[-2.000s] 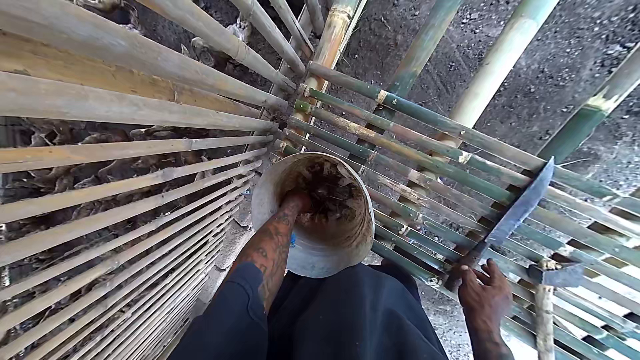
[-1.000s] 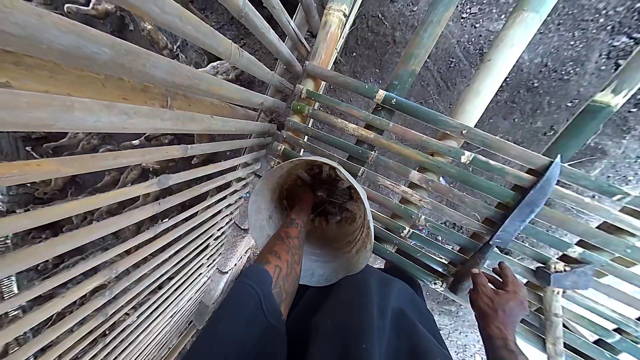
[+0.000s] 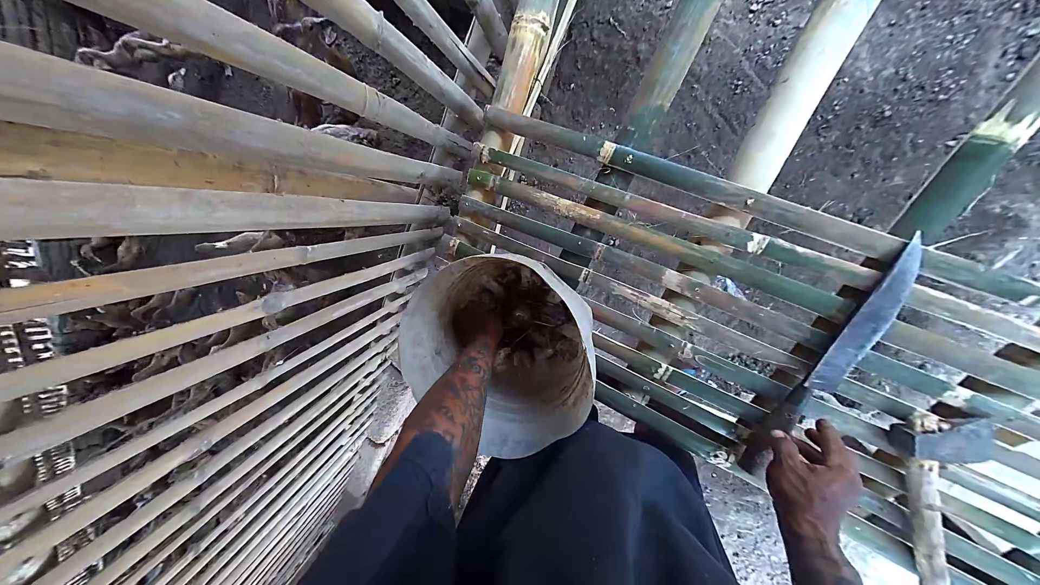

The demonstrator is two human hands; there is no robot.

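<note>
A pale, dirt-stained bucket (image 3: pixel 528 422) stands tilted in front of my dark-clothed lap. My left hand (image 3: pixel 478 318) reaches down inside it, at brown, damp-looking loose matter (image 3: pixel 532 313); its fingers are in shadow, so whether they grip anything is hidden. On the green bamboo slats to the right lies a large knife with a broad curved blade (image 3: pixel 865 325) and a dark handle. My right hand (image 3: pixel 815 475) rests beside the handle, fingers loosely bent, fingertips at or near it and not wrapped around it. Just right of this hand is a hatchet-like tool (image 3: pixel 926 487) with a pale wooden handle.
A wall of dry bamboo slats (image 3: pixel 203 207) runs along the left, with tangled brown root-like shapes behind it. Green bamboo slats (image 3: pixel 715 260) form a rack on the right, over thicker bamboo poles (image 3: pixel 800 97). Gravelly dark ground (image 3: pixel 918 73) shows beyond.
My left forearm has shifted and stays down in the bucket. The bucket's tilt has changed slightly. My right hand remains by the knife's handle.
</note>
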